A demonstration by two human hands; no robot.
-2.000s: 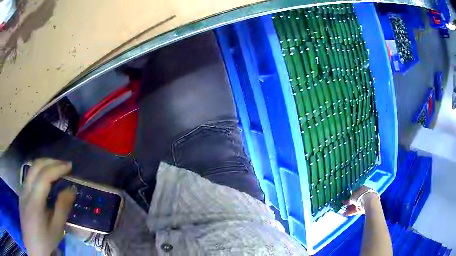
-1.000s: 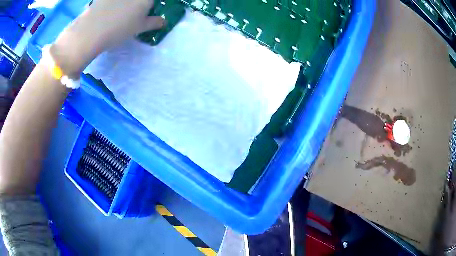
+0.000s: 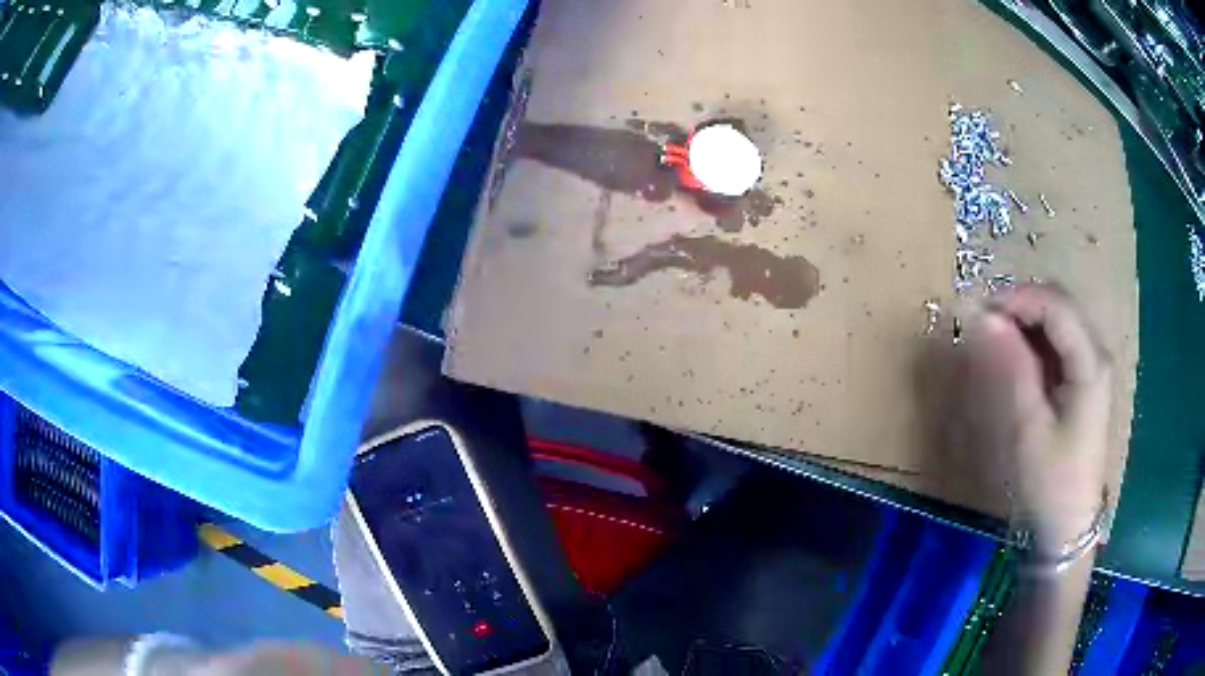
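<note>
Silver metal fittings [image 3: 975,198] lie in a loose pile on the brown cardboard [image 3: 846,357]. My right hand [image 3: 1031,383] is at the pile's near end, blurred, with curled fingers; whether it holds a fitting cannot be told. My left hand [image 3: 271,659] is blurred and cut off by the bottom edge at the left. Dark green parts [image 3: 284,324] lie in the blue crate [image 3: 350,357] at the left, partly covered by a white sheet [image 3: 146,185]. More green parts [image 3: 46,46] lie on the sheet's far left corner.
A white-topped pot [image 3: 724,160] with a red side stands beside dark wet stains. A smartphone [image 3: 449,548] lies on my lap. A red stool [image 3: 601,522] shows under the bench edge. A crate of dark ribbed parts [image 3: 56,475] is on the floor.
The view has swung right from the crate to the cardboard. My left hand has left the green parts on the sheet. My right hand and the fittings pile have come into view.
</note>
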